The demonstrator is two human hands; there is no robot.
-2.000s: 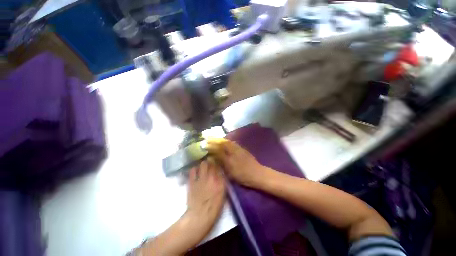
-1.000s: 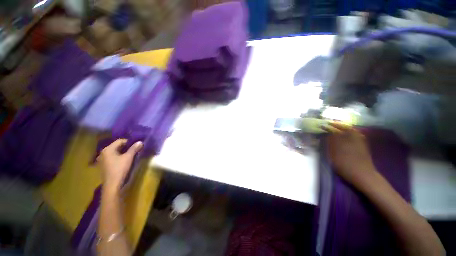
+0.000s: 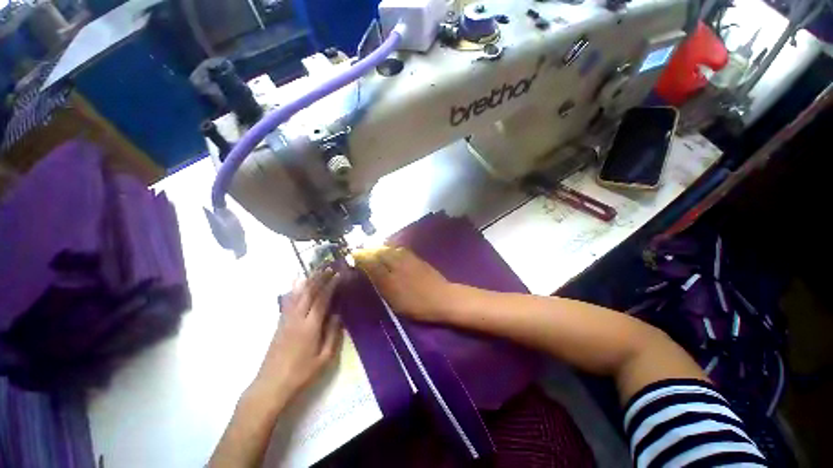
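A wide purple panel [image 3: 484, 329] lies on the table right of the needle and hangs over the front edge. A purple strip with white lines [image 3: 411, 361] runs from the presser foot [image 3: 336, 254] towards me, beside the panel. My left hand [image 3: 306, 334] has its fingertips on the strip's left edge just before the foot; the grip under them is partly hidden. My right hand [image 3: 402, 279] lies on the panel, its fingers bent onto the cloth right of the needle, with yellow at the fingertips. The machine head [image 3: 420, 119] stands behind both hands.
A thick purple stack [image 3: 82, 256] stands on the white table at left. A phone [image 3: 639, 146] and a red-handled tool [image 3: 585, 199] lie right of the machine. Tangled purple pieces [image 3: 703, 311] are at lower right. A lamp [image 3: 226, 230] hangs left of the machine head.
The view has swung back right to the machine. My left hand, at the bundled strips one second ago, is now at the presser foot with a purple strip. My right hand stays there.
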